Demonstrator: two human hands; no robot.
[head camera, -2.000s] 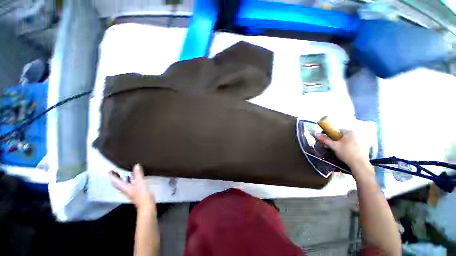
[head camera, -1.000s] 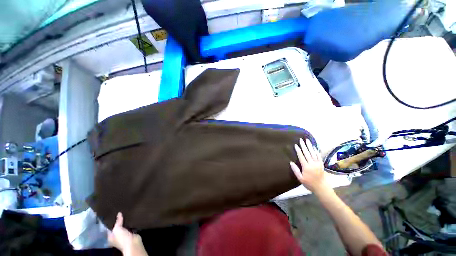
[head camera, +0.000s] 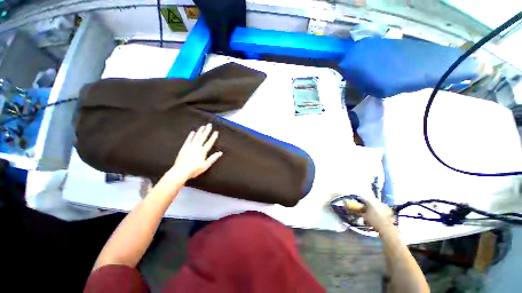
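Observation:
Dark brown shorts (head camera: 143, 126) are pulled over the navy padded pressing arm (head camera: 309, 171), whose rounded right end shows past the hem. The other short leg lies folded out towards the back. My left hand (head camera: 196, 153) lies flat on the cloth near the middle, fingers spread, gripping nothing. My right hand (head camera: 378, 216) is closed on the handle of the steam iron (head camera: 348, 209), at the table's front edge, right of the pad and apart from the shorts. The iron is small and slightly blurred.
A small silver plate (head camera: 308, 95) sits on the white table (head camera: 275, 77). A bright blue frame (head camera: 292, 43) and a second blue buck (head camera: 400, 66) stand behind. A black hose (head camera: 426, 123) loops at right above bundled cables (head camera: 452, 212). A dark heap (head camera: 51, 246) is at lower left.
My left hand has moved from the shorts' lower left edge onto their middle. My right hand has left the hem and taken hold of the iron. The shorts' leg now leaves more of the pad's end bare.

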